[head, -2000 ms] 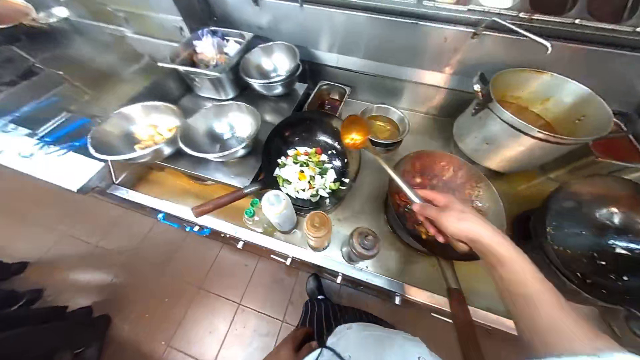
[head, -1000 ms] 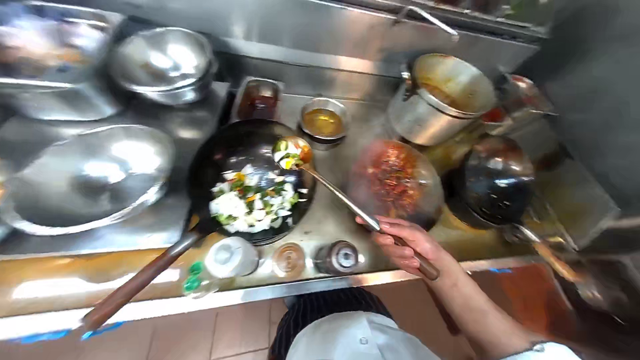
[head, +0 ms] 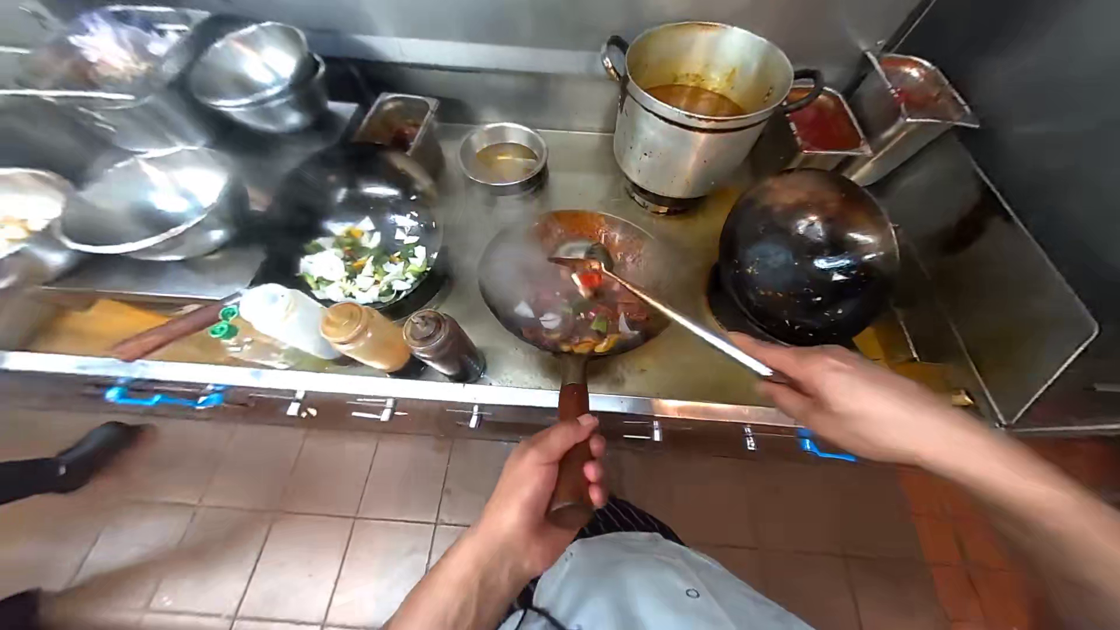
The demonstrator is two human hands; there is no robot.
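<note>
My left hand (head: 547,490) grips the wooden handle of a wok (head: 512,297) on the middle of the range. Red sauce, vegetable pieces and steam show inside it. From the right, my right hand (head: 827,394) holds a metal ladle (head: 691,324) by its handle, with the ladle's head over the sauce in the wok. A second wok (head: 363,197), left of the first, contains chopped white and green vegetables (head: 367,262). In front of it stand a white squeeze bottle (head: 284,315), a tan one (head: 363,335) and a dark brown one (head: 444,344).
Behind the woks are a small metal bowl of liquid (head: 503,157) and a large stockpot (head: 691,109). An empty dark wok (head: 809,254) sits at right, near pans of red sauce (head: 822,122). Metal bowls (head: 144,206) stand left. At lower left, a person's dark shoe (head: 96,455) shows.
My left hand has come into view, closed round the middle wok's handle. The ladle has moved from the left wok, where it was one second ago, to the middle wok. The view has shifted.
</note>
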